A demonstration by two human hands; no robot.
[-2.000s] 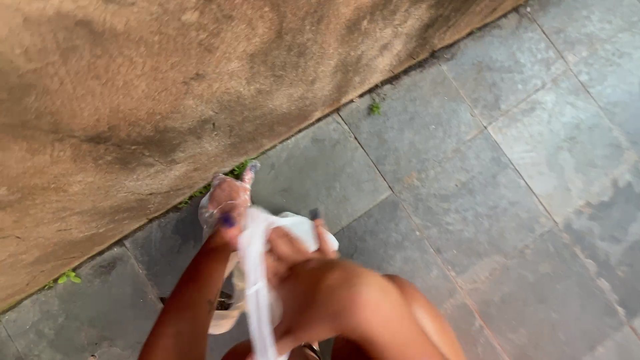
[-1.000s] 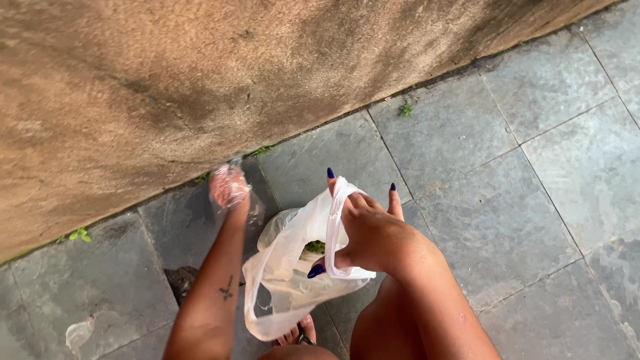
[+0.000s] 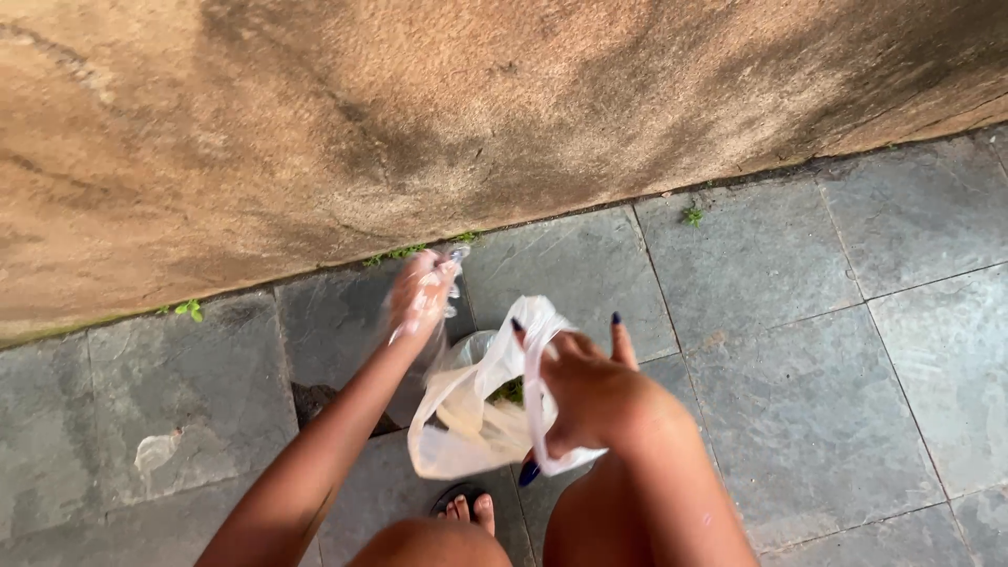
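My left hand (image 3: pixel 423 291), covered by a thin clear plastic glove, is over the slate paving beside the foot of the wall; motion blur hides whether its fingers pinch anything. A white plastic carrier bag (image 3: pixel 465 453) hangs with its mouth spread open from my right hand (image 3: pixel 594 386), which is bare with dark blue nails and has the bag's handle and rim around its fingers. Inside the bag some green plant matter (image 3: pixel 510 390) shows. Small green weeds (image 3: pixel 394 255) grow in the joint between wall and paving, just behind my left hand.
A rough tan wall (image 3: pixel 441 118) runs along the far side of grey slate tiles (image 3: pixel 772 402). Other weeds stand at its foot (image 3: pixel 190 309) and on a tile (image 3: pixel 692 214). A broken, dark patch (image 3: pixel 311 402) lies in the paving near my left forearm. My sandalled foot (image 3: pixel 468 508) is below the bag.
My left hand, beside the wall's foot in both earlier frames, is now closer to the bag than one second ago. The bag's mouth, bunched and blurred two seconds ago, is spread wide.
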